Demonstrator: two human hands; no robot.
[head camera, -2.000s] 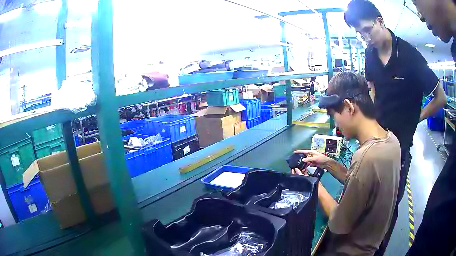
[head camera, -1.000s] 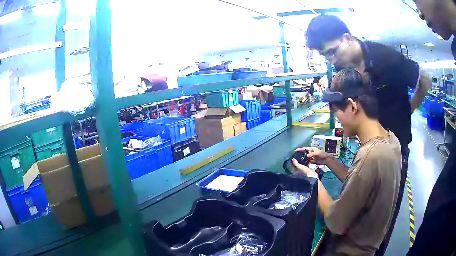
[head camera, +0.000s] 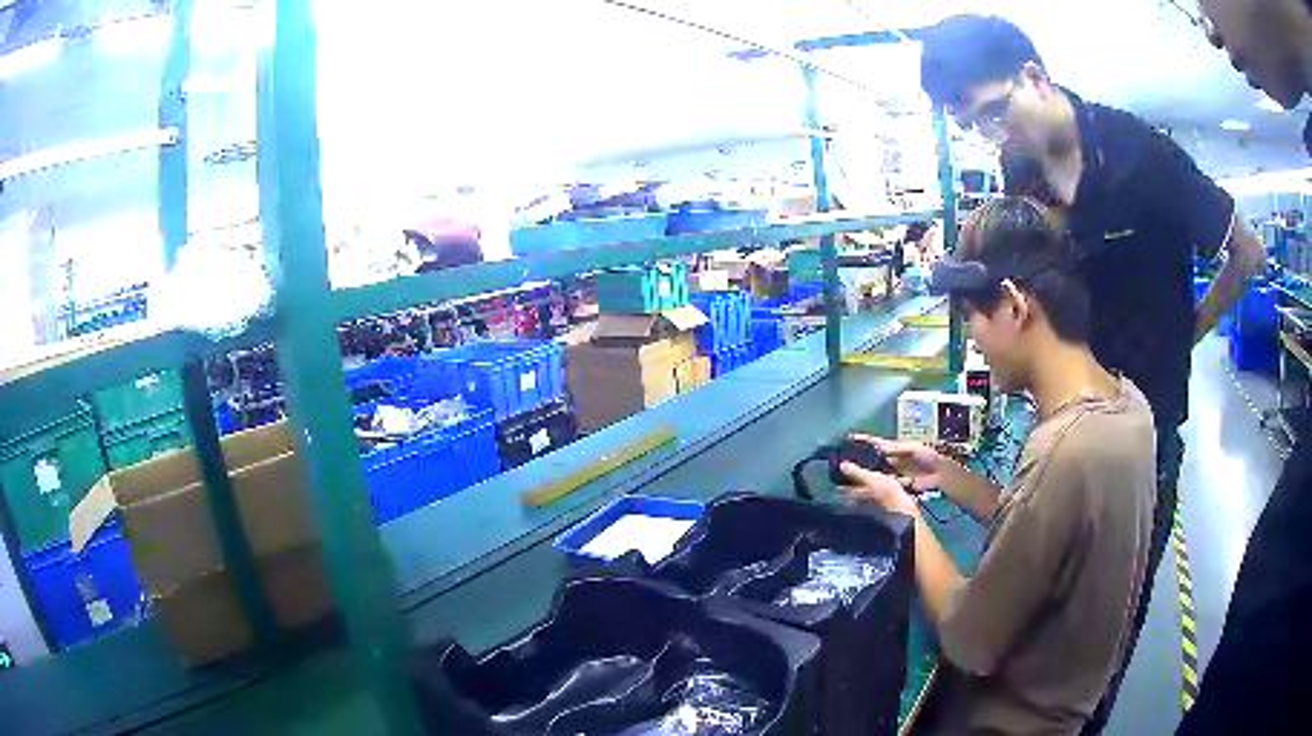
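Neither of my hands is in the picture. Nearest in front of me stand two stacks of black insert trays; the near one is cut off by the bottom edge, and the other stands just beyond it. A shiny accessory bag lies in a hollow of the near top tray, and another bag lies in the farther one. Behind them a blue work tray with a white liner sheet rests on the green belt. Its near side is partly hidden by the black trays.
A seated person at the right holds black headphones over the belt. Two people stand behind. A green post, an open carton, a yellow strip and a pale instrument are around the belt.
The blue work tray has shifted a little left and nearer. The seated person has turned the headphones, and the headband now points left. The standing person leaned in, then drew back slightly.
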